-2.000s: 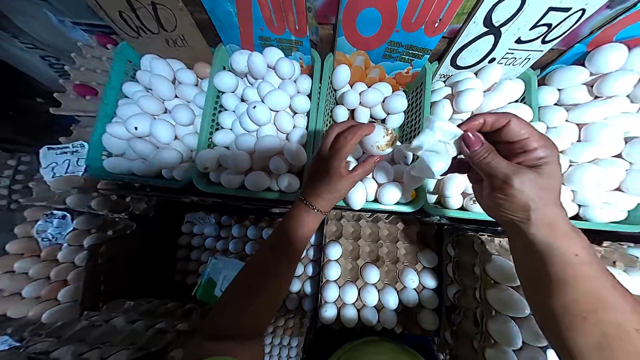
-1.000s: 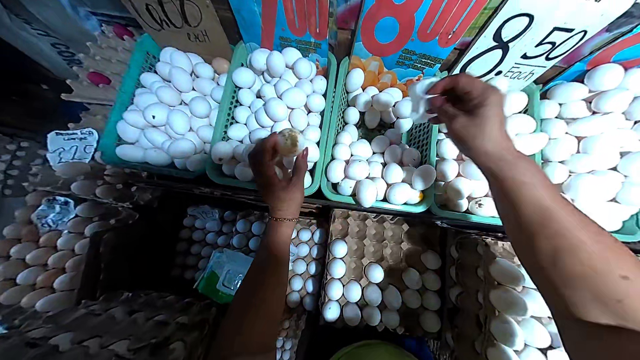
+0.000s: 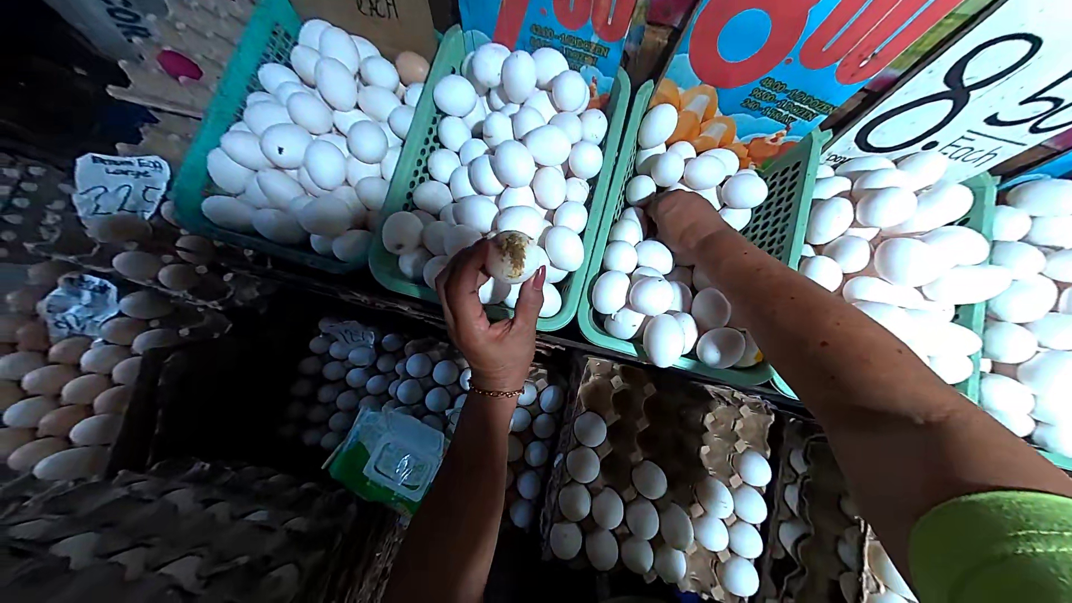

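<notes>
My left hand [image 3: 494,310] pinches a white egg with a brown smear [image 3: 512,256] between thumb and fingers, over the front of the second green plastic basket [image 3: 387,268], which is heaped with white eggs. A thin bracelet circles the left wrist. My right hand [image 3: 682,222] reaches into the third green basket [image 3: 791,188], among white eggs [image 3: 651,296]. Its fingers point down and away, so what they hold or touch is hidden. The white wipe seen earlier does not show.
A fibre tray partly filled with eggs [image 3: 641,519] lies below the baskets. A green and white wipes pack [image 3: 389,459] lies left of my left forearm. Price signs [image 3: 745,59] stand behind the baskets. Stacked trays of brown eggs [image 3: 63,389] are at the left.
My right hand, seen earlier raised with a white wipe, has gone down into the third basket. My left hand has moved from the third basket to the second, still holding the smeared egg.
</notes>
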